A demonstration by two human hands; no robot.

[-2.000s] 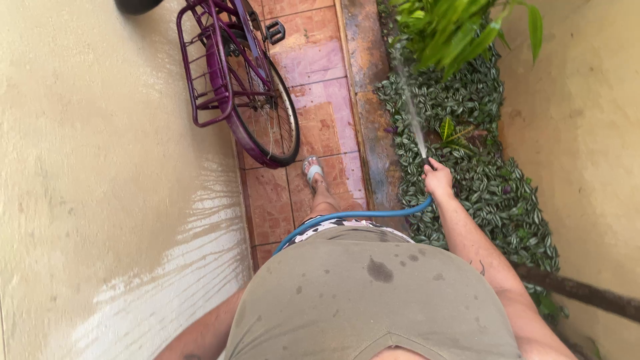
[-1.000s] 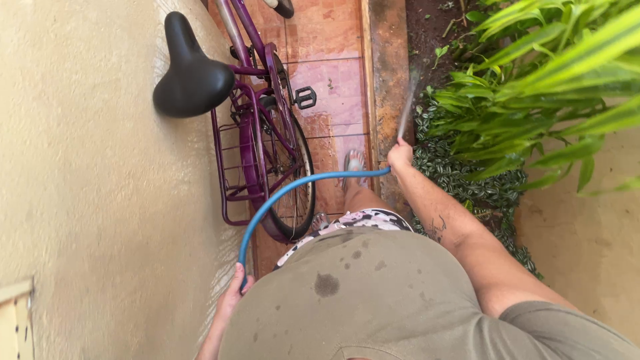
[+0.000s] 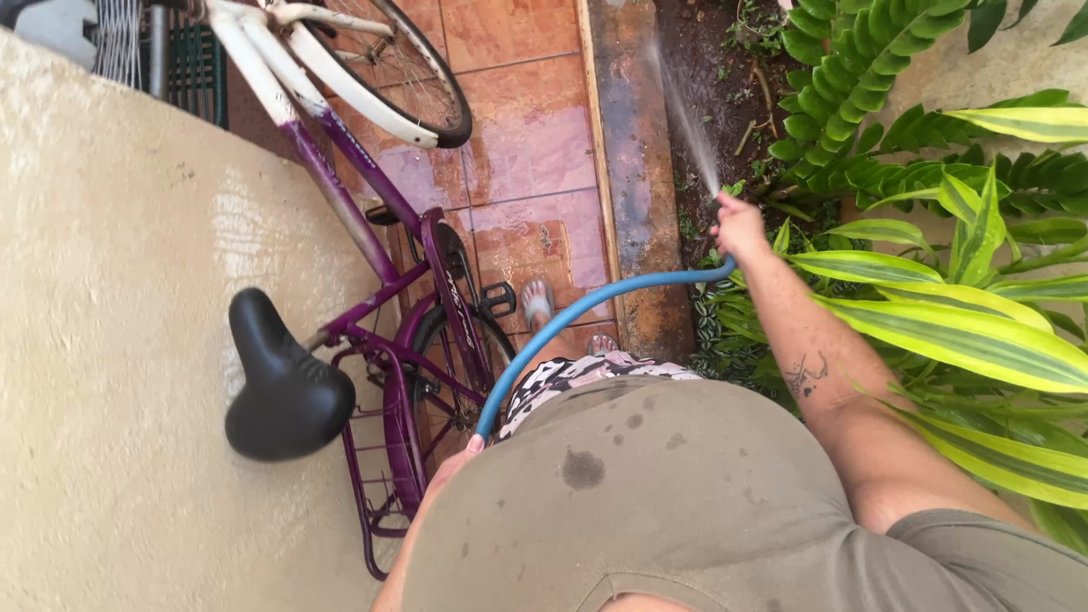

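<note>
My right hand (image 3: pixel 738 228) grips the end of a blue garden hose (image 3: pixel 595 299), and a spray of water (image 3: pixel 690 127) leaves it toward the soil bed (image 3: pixel 722 102). The hose curves across in front of my body to my left hand (image 3: pixel 459 459), which is closed around it at waist height beside the bicycle's rear wheel. My shirt hides part of the left hand. Broad yellow-edged leaves (image 3: pixel 952 331) spread beside my right forearm.
A purple and white bicycle (image 3: pixel 382 246) with a black saddle (image 3: pixel 285 382) leans near the beige wall (image 3: pixel 127 297) at left. Wet terracotta tiles (image 3: pixel 527 110) lie under my sandalled feet. A raised curb (image 3: pixel 633 153) borders the bed, where a plant with rows of small leaves (image 3: pixel 850 85) grows.
The view has moved forward along the path, showing the bicycle's white front part. The spray, over striped ground-cover leaves two seconds ago, now falls toward bare soil. My left hand came into view holding the hose.
</note>
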